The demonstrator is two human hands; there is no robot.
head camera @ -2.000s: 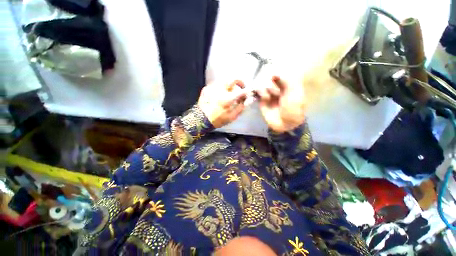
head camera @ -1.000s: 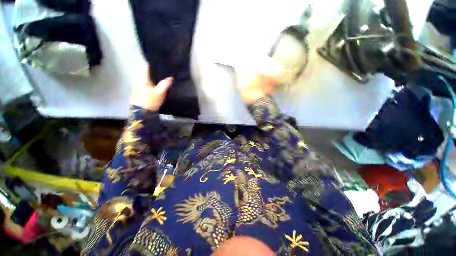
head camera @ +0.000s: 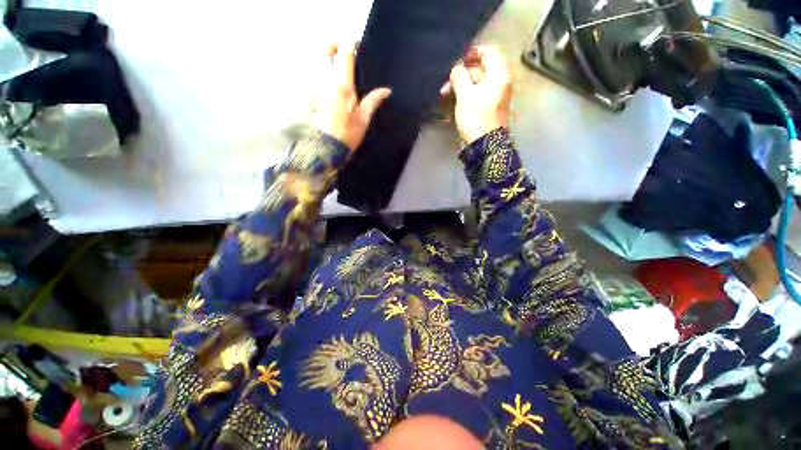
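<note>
A long stack of black cut pieces lies slanted across the white table in front of me, its near end at the table's front edge. My left hand is at its left edge, with the thumb over the cloth and the fingers along the side; how firmly it grips cannot be told. My right hand is beside the right edge, palm up with curled fingers. Whether it pinches anything small cannot be told.
The dark steam iron stands at the right with hoses behind it. Black and silvery folded bundles lie at the table's left end. Dark cloth hangs at the right front corner. A yellow bar is below left.
The black stack has moved right and turned from nearly upright to slanted. My left hand has moved right with it. My right hand has moved slightly right and away from me.
</note>
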